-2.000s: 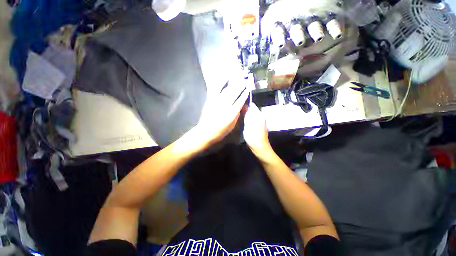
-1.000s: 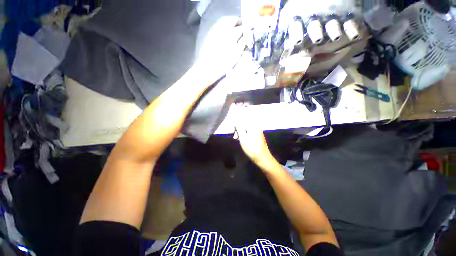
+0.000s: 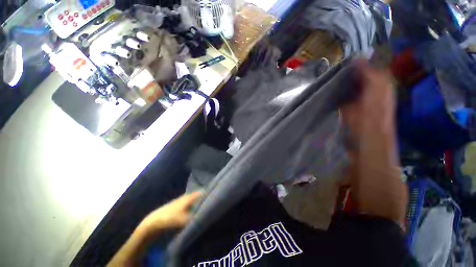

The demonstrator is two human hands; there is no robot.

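A dark grey fabric panel [image 3: 266, 151] is stretched diagonally across the front of my body, right of the machine table. My left hand [image 3: 180, 209] grips its lower left end near my lap. My right hand [image 3: 365, 86], raised at the right and blurred, grips its upper end; the fingers are partly hidden by cloth and blur. More dark grey cloth [image 3: 256, 94] lies behind the panel. The white overlock machine [image 3: 117, 68] stands at the upper left, with no fabric seen at its needle area.
The pale table [image 3: 62, 182] has its edge running diagonally. Teal snips [image 3: 212, 62], a black strap bundle [image 3: 183, 86] and a small fan [image 3: 209, 15] are beyond the machine. A control panel [image 3: 78, 18] is at upper left, blue cloth [image 3: 425, 114] at right.
The view has swung to the right. Both hands have left the needle area and now hold a grey panel apart over the lap. The grey cloth left of the machine is no longer seen.
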